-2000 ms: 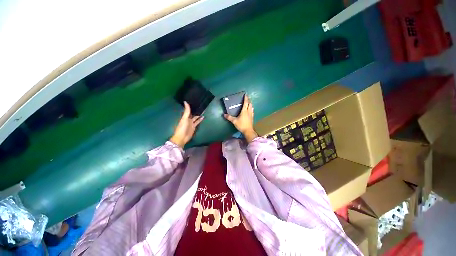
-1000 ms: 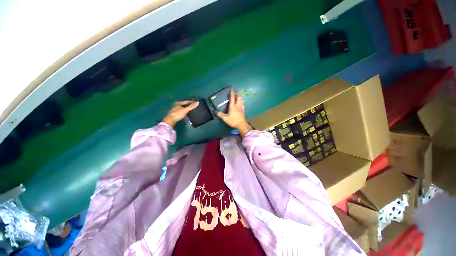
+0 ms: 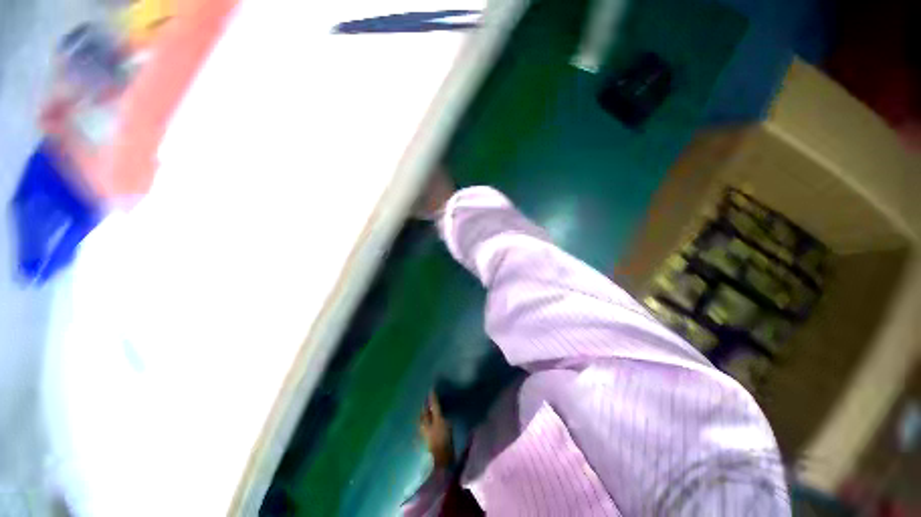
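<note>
The view is blurred and tilted. My right hand (image 3: 436,194) reaches to the white shelf's edge; only its wrist side shows and its fingers are hidden. My left hand (image 3: 436,434) is low in the picture over the green surface (image 3: 535,162), fingers pointing up. A dark patch lies beside it; I cannot tell whether it is a box or shadow, or whether the hand holds it. A black box (image 3: 636,91) stands on the green surface at the top. Black boxes with yellow print (image 3: 747,263) fill part of the open brown carton (image 3: 843,141) at the right.
The white overhead shelf (image 3: 252,252) covers much of the left, with a long dark object (image 3: 404,22) on it. A pale metal support (image 3: 600,35) stands near the black box. Dark shapes lie in shadow under the shelf. Blurred orange and blue things (image 3: 50,217) show at the far left.
The view has swung and tilted towards the shelf. My right hand has left the grey-faced box and moved to the shelf's edge. My left hand now shows low in the picture.
</note>
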